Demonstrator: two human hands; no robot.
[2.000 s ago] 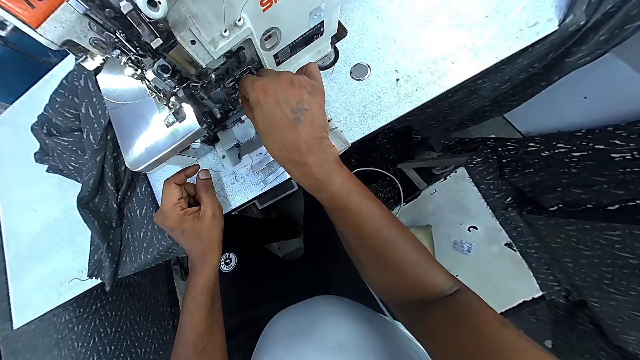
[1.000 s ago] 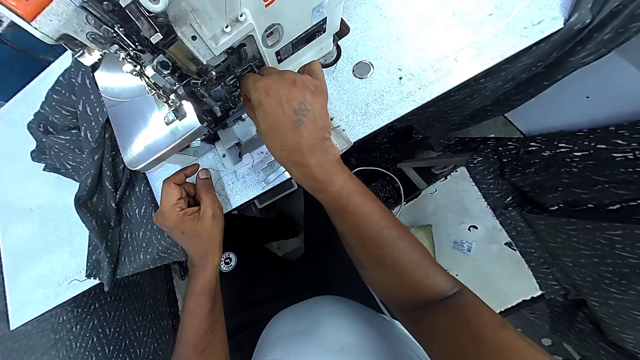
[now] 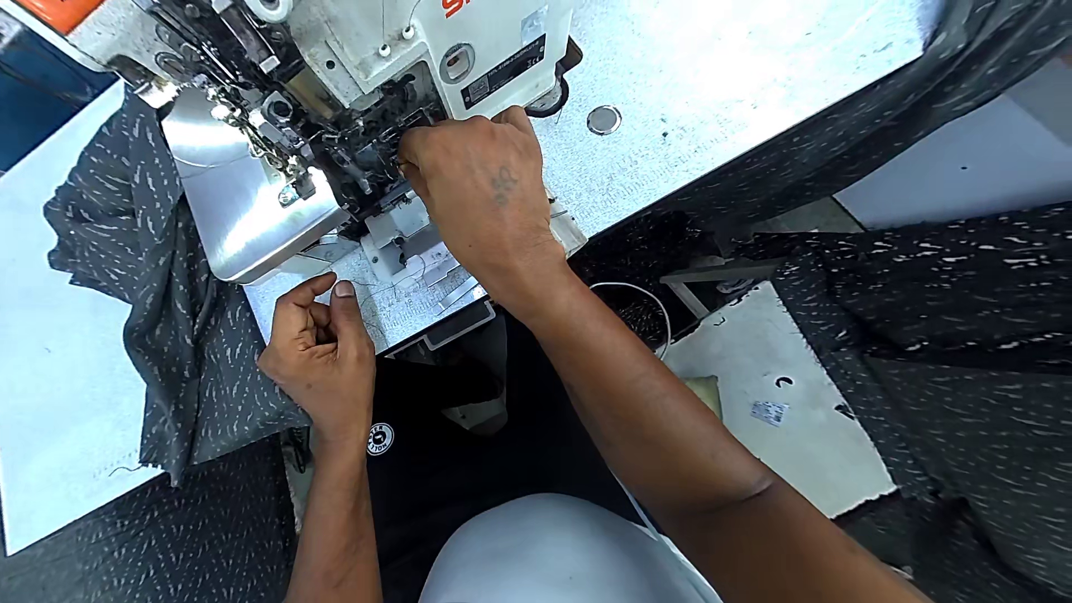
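An industrial overlock sewing machine (image 3: 360, 50) stands at the upper left with its looper area exposed. My right hand (image 3: 481, 184) reaches into that opening, its fingertips hidden against the mechanism, so what they touch cannot be told. Below the polished metal cloth plate (image 3: 243, 201), my left hand (image 3: 322, 343) is raised palm up, fingers curled, thumb near the index fingertip. A thin dark thread seems to run from those fingertips across the table edge, though whether they pinch it is unclear. Dark flecked fabric (image 3: 159, 276) lies bunched to the left of the plate.
A round metal disc (image 3: 604, 120) is set in the white tabletop (image 3: 712, 75). More dark fabric (image 3: 963, 318) hangs and lies at the right. Below the table, a white board (image 3: 779, 402) and a thin white cable loop (image 3: 662, 310) are visible beside a metal frame.
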